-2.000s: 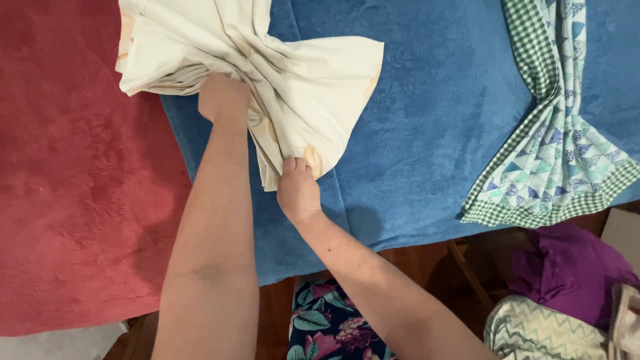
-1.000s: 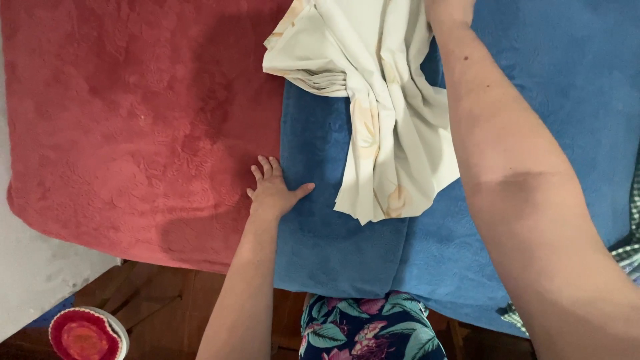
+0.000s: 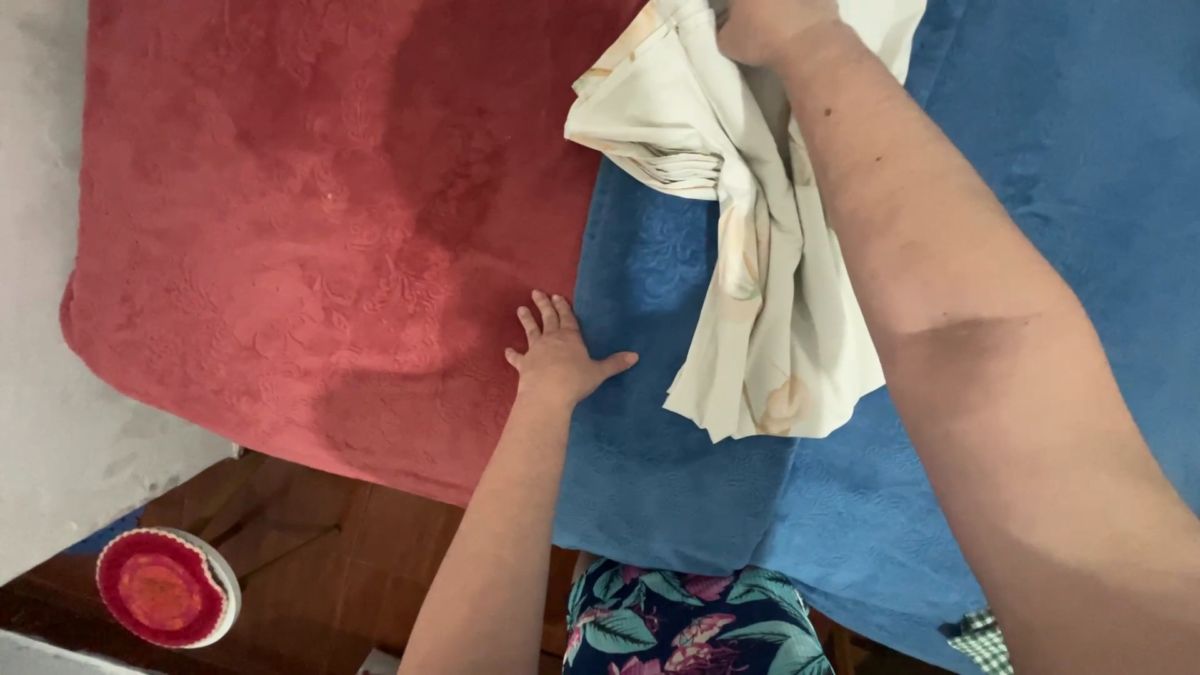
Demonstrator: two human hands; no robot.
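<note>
My left hand (image 3: 562, 356) lies flat with its fingers spread, across the seam where the red plush blanket (image 3: 281, 234) meets the blue plush blanket (image 3: 647, 487). It holds nothing. At the top edge my right hand (image 3: 773, 28) is on the gathered middle of a cream cloth (image 3: 778, 281) with faint tan floral print; its fingertips are partly cut off and hidden, so its hold cannot be made out. The cloth's folded layers fan out to the left, and its loose lower end spreads over the blue blanket.
A red and white round object (image 3: 159, 588) sits low at the left above the brown floor (image 3: 291, 553). A pale surface (image 3: 56, 394) borders the red blanket. A green checked cloth corner (image 3: 980, 642) shows at the lower right.
My left hand has let go of the cream cloth and moved onto the blankets. My right hand has moved from the cloth's lower edge to its upper part. The view has shifted left.
</note>
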